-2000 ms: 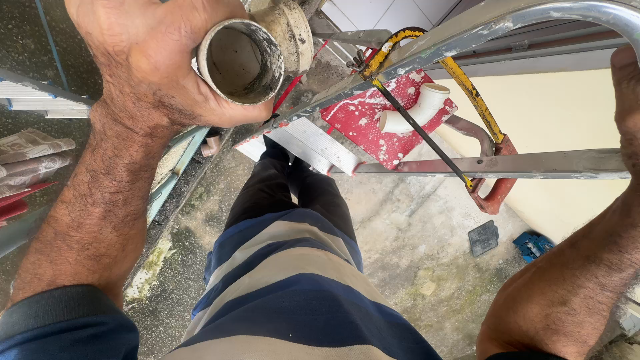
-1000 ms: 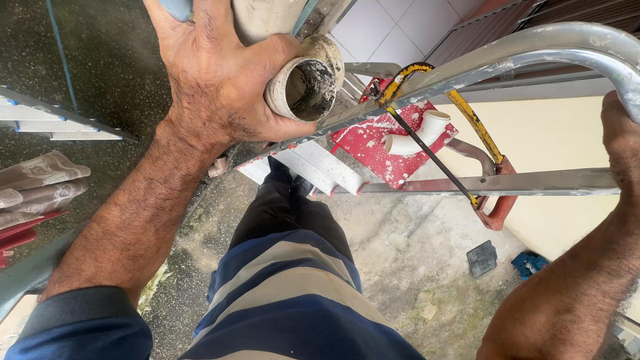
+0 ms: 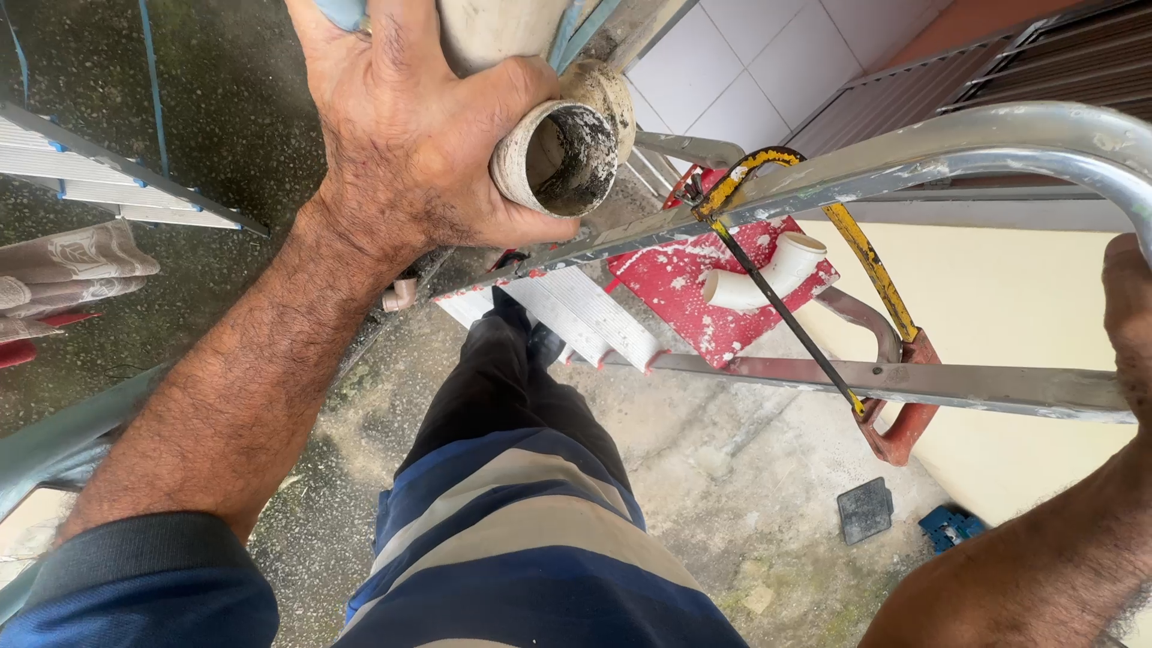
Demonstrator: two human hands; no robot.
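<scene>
My left hand [image 3: 414, 135] is wrapped around a dirty white PVC pipe fitting [image 3: 513, 184], its open, grime-crusted mouth facing up beside my thumb. At the right edge, my right hand [image 3: 1129, 315] grips the metal rail [image 3: 1062, 144] of a stepladder; part of that hand is out of view. A yellow hacksaw with a red handle [image 3: 904, 405] hangs on the ladder frame, its blade slanting down across the opening. Behind the blade, a white PVC elbow [image 3: 765, 274] lies on the ladder's red, paint-spattered platform [image 3: 666, 301].
My feet stand on the ladder's metal steps [image 3: 585, 310]. A second ladder [image 3: 108, 171] is at the upper left, above lace-patterned cloth [image 3: 72, 265]. On the concrete floor lie a grey plate [image 3: 866, 511] and a blue object [image 3: 949, 528]. A cream wall [image 3: 1008, 270] borders the right side.
The view has shifted, with my left hand and the pipe fitting now farther right in it. My left hand stays on the fitting and my right hand stays at the rail.
</scene>
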